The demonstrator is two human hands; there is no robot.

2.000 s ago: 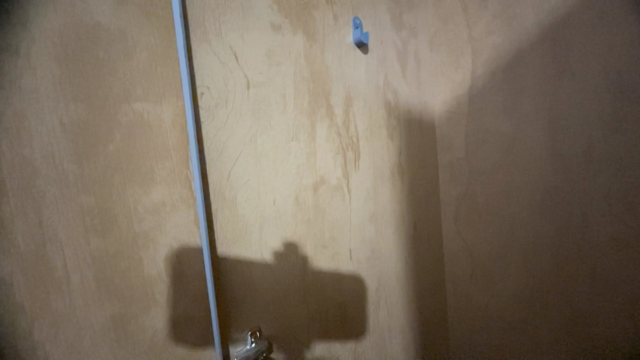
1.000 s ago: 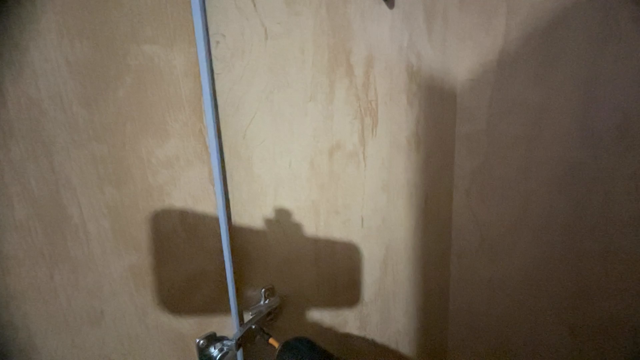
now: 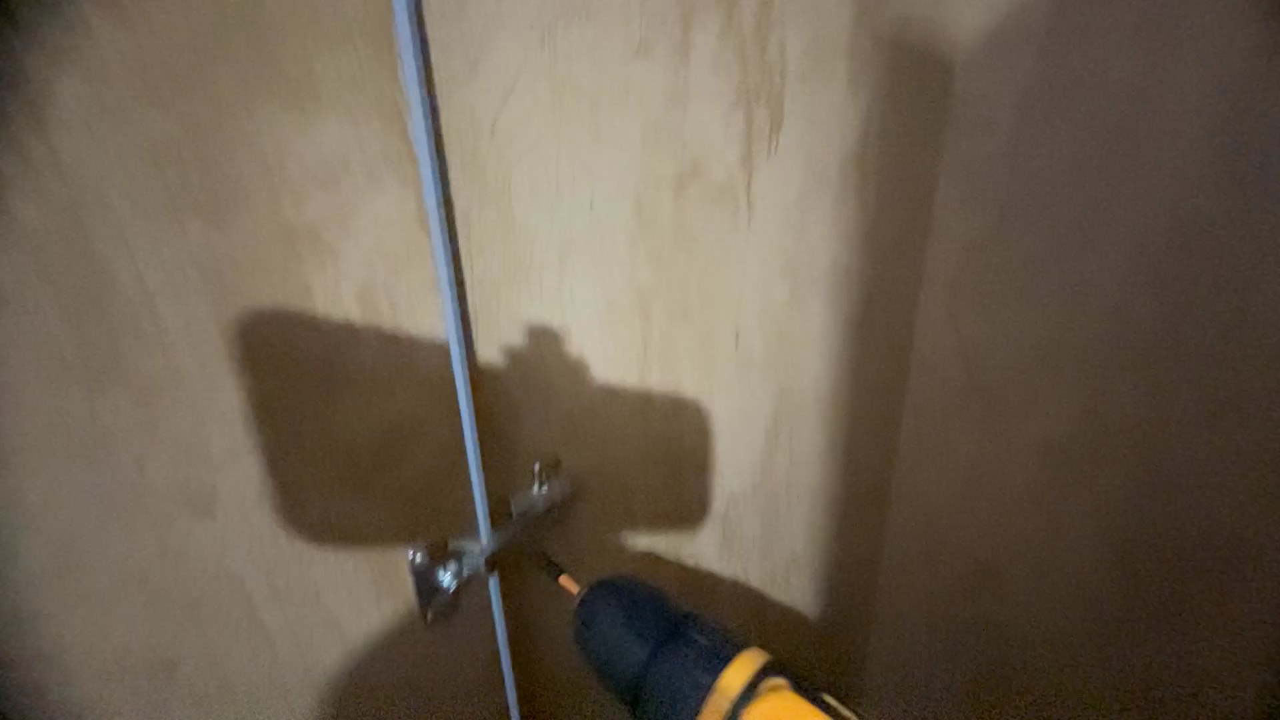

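Note:
Neither my left hand nor my right hand shows in the head view. A black and yellow power drill or driver [image 3: 690,650] enters from the bottom right, and whatever holds it is out of frame. From its black chuck a bit [image 3: 565,578] with an orange band points up and left. The bit's tip is near a shiny metal latch or bracket [image 3: 525,510], but whether they touch is unclear. This fitting spans a narrow blue-grey strip [image 3: 450,290] that runs down the plywood.
Plywood panels [image 3: 620,220] fill the view on both sides of the strip. An upright edge or corner [image 3: 915,330] stands at the right in shadow. A dark shadow falls over the fitting.
The view has shifted downward. The drill, absent two seconds ago and just peeking in a second ago, now reaches well into view. A small blue hook or bracket at the top has left the frame.

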